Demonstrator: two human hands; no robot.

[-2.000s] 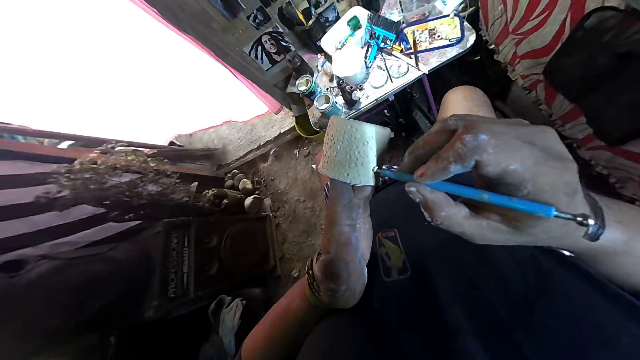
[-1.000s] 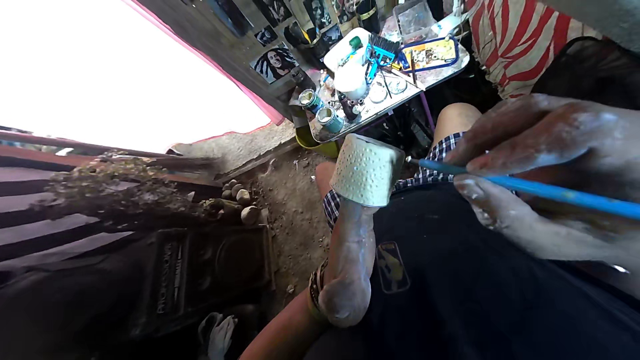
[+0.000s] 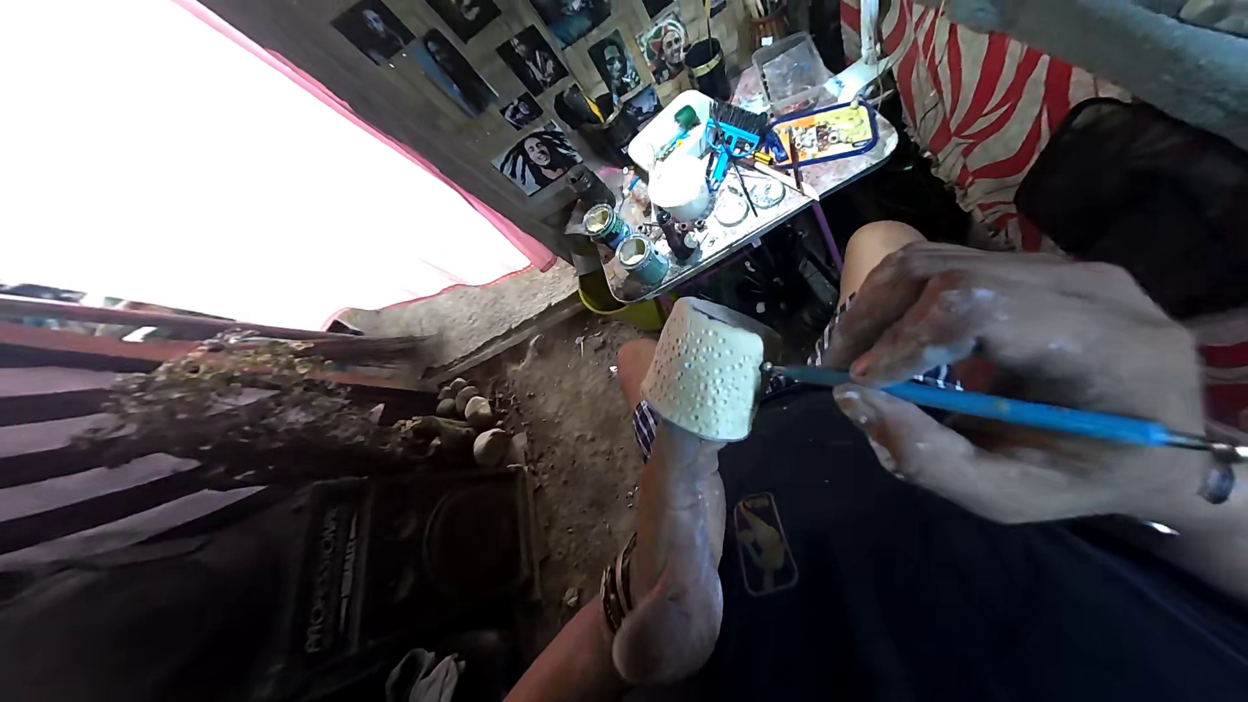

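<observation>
My left hand (image 3: 687, 507) holds up a pale, cup-shaped piece (image 3: 707, 370) covered in small raised dots; its fingers are largely hidden behind and inside the piece. My right hand (image 3: 1014, 380) pinches a blue-handled tool with metal tips, perhaps a ball stylus (image 3: 1033, 411), between thumb and fingers. The tool's far tip is at the right edge of the piece, and whether it touches cannot be told. Whitish smears mark both hands.
Beyond the piece, a small table (image 3: 770, 219) bears open paint cans (image 3: 642, 258), a white tub (image 3: 680, 187), a brush (image 3: 736, 132) and a blue-rimmed tray (image 3: 827, 134). A yellow-green basin (image 3: 619, 304) sits below. Stones (image 3: 490, 447) and a large loudspeaker (image 3: 419, 556) are at the left.
The tool's tip and my right hand moved off the piece to the right one second ago, and are now back close to its edge. The piece has turned slightly in my left hand.
</observation>
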